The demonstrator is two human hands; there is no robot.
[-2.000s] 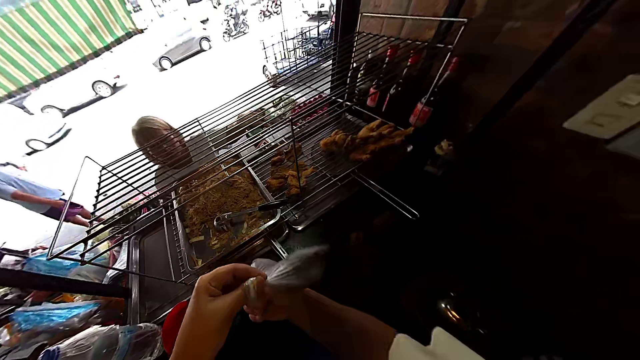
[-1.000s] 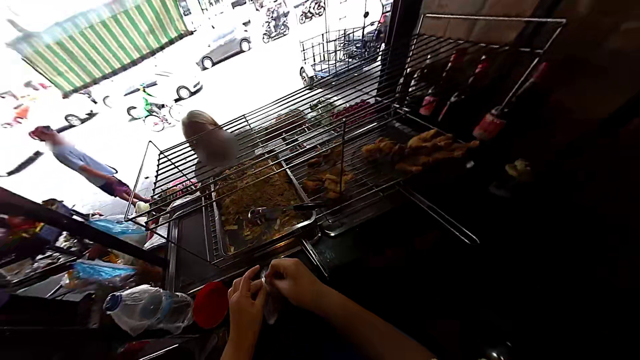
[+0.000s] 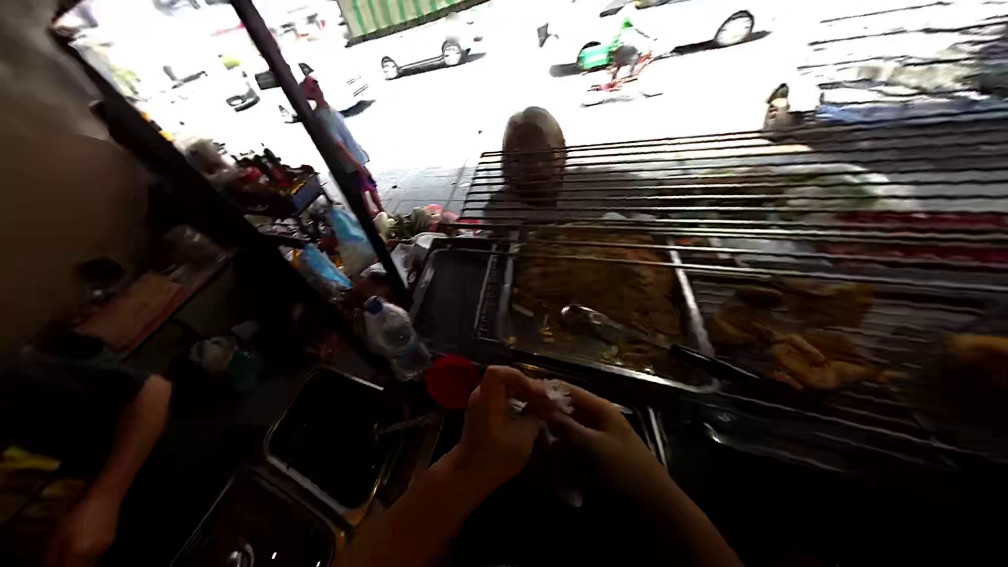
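Close together at the lower middle, my left hand (image 3: 500,425) and my right hand (image 3: 594,433) pinch a small clear plastic bag (image 3: 557,396) between their fingertips. Most of the bag is hidden or lost in shadow. Just left of my fingers is a round red lid or dish (image 3: 452,381). Beyond the hands, a metal tray (image 3: 693,386) holds shredded, noodle-like food (image 3: 594,272), with tongs or a serving utensil (image 3: 606,323) lying across it. Fried pieces of food (image 3: 811,358) lie right of that tray, below a wire rack (image 3: 709,228).
A clear plastic bottle (image 3: 396,335) stands left of the trays. Dark metal pans (image 3: 331,441) sit at the lower left, near another person's arm (image 3: 130,449). A dark post (image 3: 315,134) rises at the left. Behind the rack is a person (image 3: 534,153), with the street beyond.
The view has swung left, bringing the dark pans and another person's arm into sight. My hands stay together at the plastic bag, which spread out to the right two seconds ago and is now bunched between my fingers.
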